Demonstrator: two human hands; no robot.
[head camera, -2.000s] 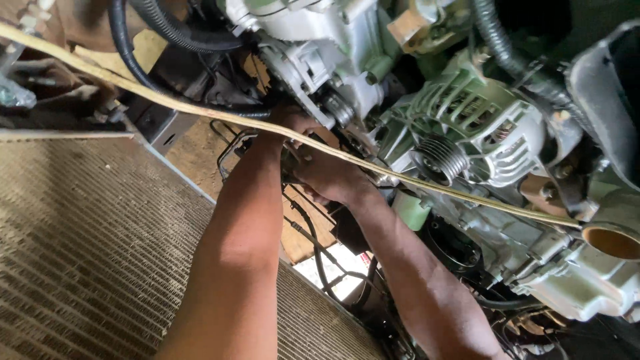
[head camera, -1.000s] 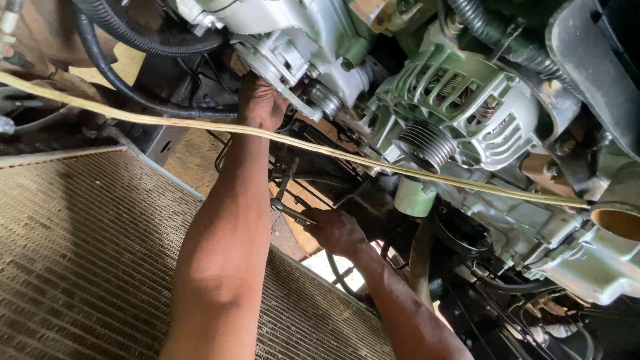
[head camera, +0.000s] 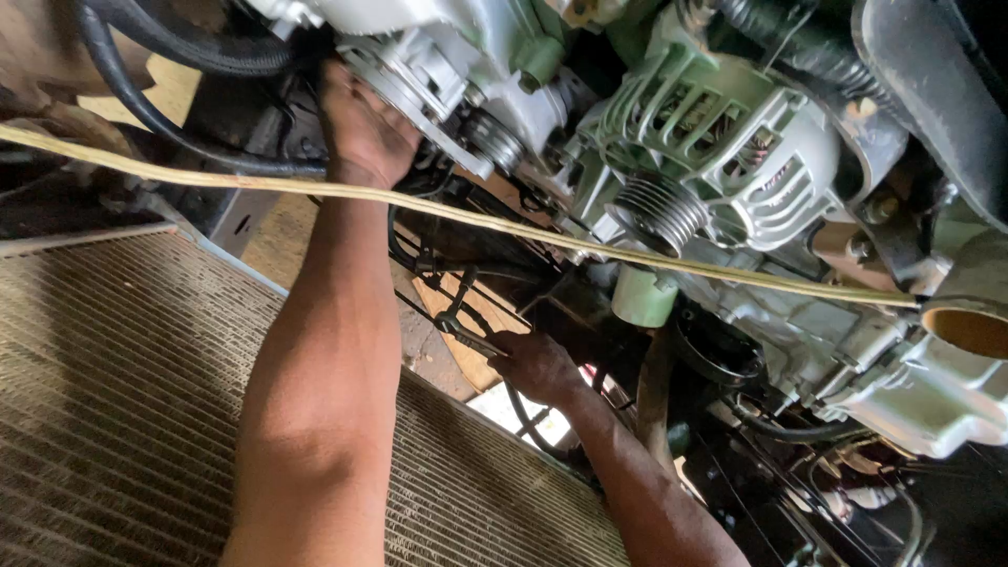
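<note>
My left hand (head camera: 362, 126) reaches up against the underside of a round metal engine part (head camera: 402, 94) beside a small ribbed pulley (head camera: 492, 140); its fingertips are hidden behind that part. Lower and to the right, my right hand (head camera: 539, 366) is closed around the handle of a ratchet wrench (head camera: 468, 337). A dark socket or extension (head camera: 463, 290) sticks out from the ratchet's head, which is over the gap between radiator and engine. The alternator (head camera: 709, 150), with its grooved pulley (head camera: 660, 214), lies right of both hands.
A finned radiator (head camera: 134, 394) fills the lower left. A pale cord (head camera: 472, 219) runs across the view, over my left wrist. Black hoses (head camera: 157, 126) curve at the upper left. An open pipe end (head camera: 965, 327) is at the right, and a green cylindrical part (head camera: 644, 295) is under the alternator.
Two seconds ago both hands were close together in the gap. Since then my left hand has moved up to the round part, and my right hand has drawn away to the lower right with the ratchet.
</note>
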